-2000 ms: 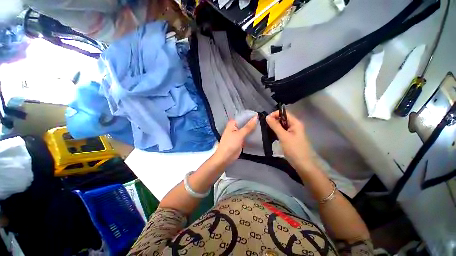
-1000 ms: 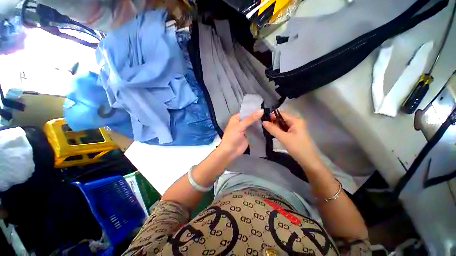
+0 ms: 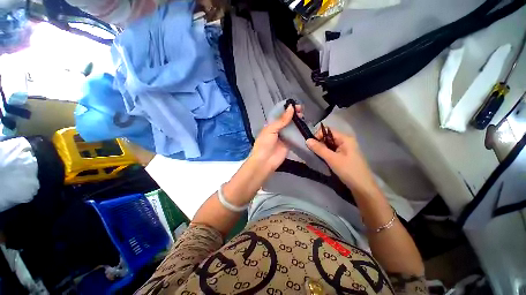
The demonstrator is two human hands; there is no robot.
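Note:
My left hand [image 3: 272, 138] pinches the end of a grey fabric piece [image 3: 293, 137] with a black edging [image 3: 302, 125]. My right hand [image 3: 339, 151] pinches the same black edging lower down and has dark thread snips [image 3: 327, 136] in its palm, blades pointing up. The edging runs taut between the two hands above my lap. The lower part of the piece is hidden by my right hand and other grey fabric.
A fanned stack of grey panels [image 3: 254, 75] lies beyond my hands, light blue pieces [image 3: 167, 86] left of it. Another black-edged stack [image 3: 380, 57], a white strip [image 3: 455, 109] and a screwdriver [image 3: 491, 108] lie on the table at right. A blue basket [image 3: 130, 230] is lower left.
My left hand has moved up along the piece to its end. The black edging now stretches diagonally between my hands, which were close together before. The view has shifted slightly.

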